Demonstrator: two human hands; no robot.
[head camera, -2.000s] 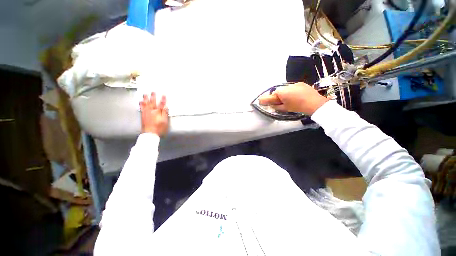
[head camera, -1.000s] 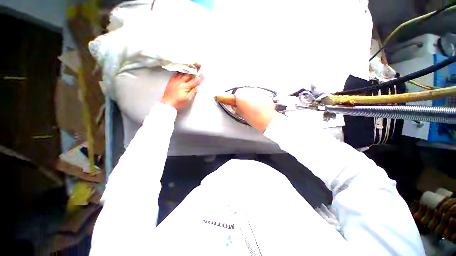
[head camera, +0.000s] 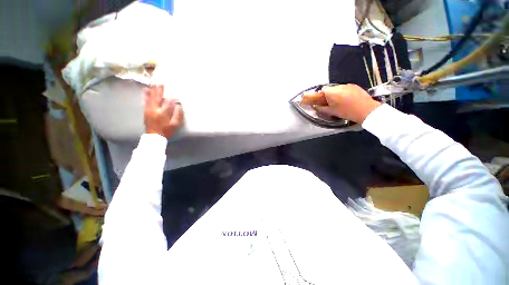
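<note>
A steam iron (head camera: 312, 111) with a dark pointed soleplate and orange-brown handle sits at the right front of the white padded ironing table (head camera: 223, 146). Its tip points left. My right hand (head camera: 347, 103) is closed around the handle. My left hand (head camera: 162, 113) lies on the white surface near the left front edge, fingers partly spread, holding nothing that shows. The surface is overexposed, so I cannot tell where any white garment piece begins or ends.
A bunched off-white cover cloth (head camera: 114, 53) lies at the table's left end. A black iron rest (head camera: 350, 65) with pale cords is behind the iron. A yellowish steam hose (head camera: 460, 64) runs off right. A tan cardboard box (head camera: 397, 199) and whitish heap (head camera: 385, 225) are below right.
The iron in my right hand has moved right, from near my left hand to beside the black rest. My left hand is now spread flatter, away from the bunched cloth's edge. The view has shifted.
</note>
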